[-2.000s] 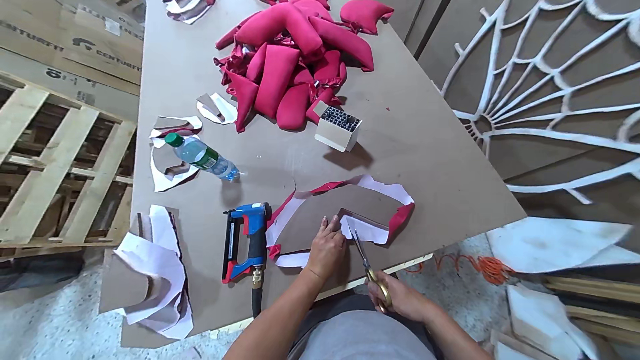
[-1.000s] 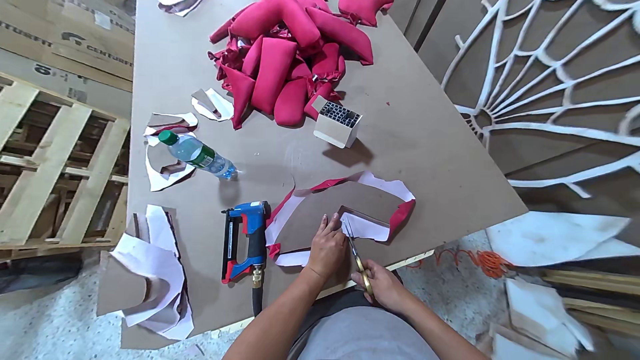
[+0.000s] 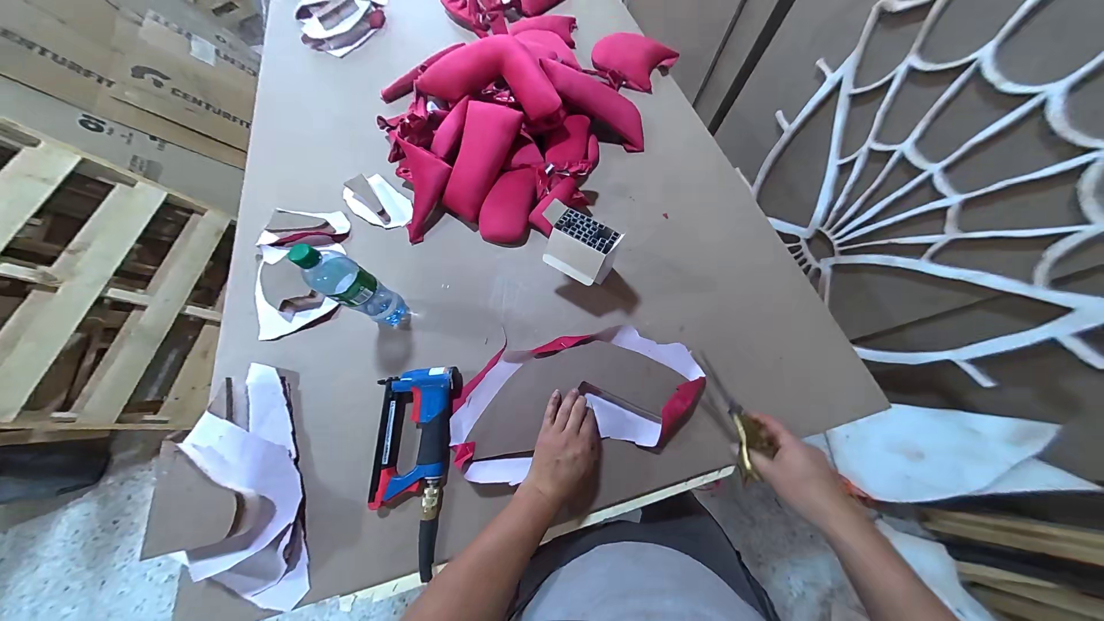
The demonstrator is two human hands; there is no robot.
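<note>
My left hand (image 3: 565, 444) lies with fingers spread on a curved brown board panel (image 3: 509, 388) wrapped at its edges with white-backed red fabric (image 3: 681, 405). To the right of the panel, my right hand (image 3: 780, 457) grips scissors (image 3: 740, 427) by gold-coloured handles, the blades pointing up and left, apart from the fabric. A blue and black pneumatic staple gun (image 3: 431, 431) with a hose rests left of the panel. A small open box of black-topped pieces (image 3: 586, 250) stands beyond the panel.
Pink-red padded fabric pieces (image 3: 492, 155) are heaped at the table's far side. A plastic water bottle (image 3: 349, 289) stands at left among fabric-edged cut pieces (image 3: 297, 228). More white fabric and board (image 3: 250, 492) lie near left. A white web-shaped frame (image 3: 940, 207) leans at right; a wooden pallet (image 3: 95, 285) stands left.
My right hand has moved the scissors from the fabric's notched lower edge to the right, beyond the panel's right end. My left hand remains on the panel.
</note>
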